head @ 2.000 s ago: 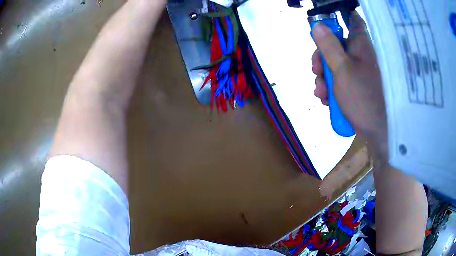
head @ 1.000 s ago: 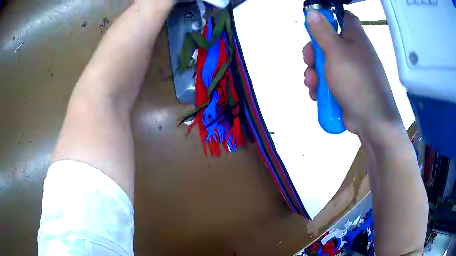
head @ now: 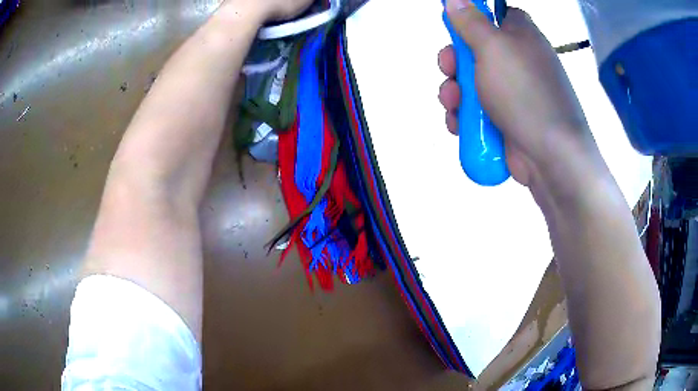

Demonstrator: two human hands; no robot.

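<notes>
My right hand point(head: 501, 84) is closed around the bright blue handle point(head: 481, 137) of the cutting machine. The machine's blue motor and pale housing point(head: 662, 84) show at the upper right. The white-topped fabric stack point(head: 451, 206) has red, blue and dark stripes along its left edge. Red, blue and olive offcut strips point(head: 310, 153) lie along that edge, partly over the silver base plate point(head: 264, 145). My left hand point(head: 279, 6) is at the top edge, partly cut off, beside a curved white piece; its fingers are hidden. The knife is out of view.
The glossy brown table point(head: 260, 328) carries small specks of lint at left. Beyond its lower-right edge lie blue and white scraps point(head: 555, 374). Dark objects stand at the far right. My left forearm, in a white sleeve, crosses the left side.
The stack and offcuts appear lower in view, and the offcut strips show longer. The handle and my right hand sit further left and higher. My left hand has shifted right at the top edge.
</notes>
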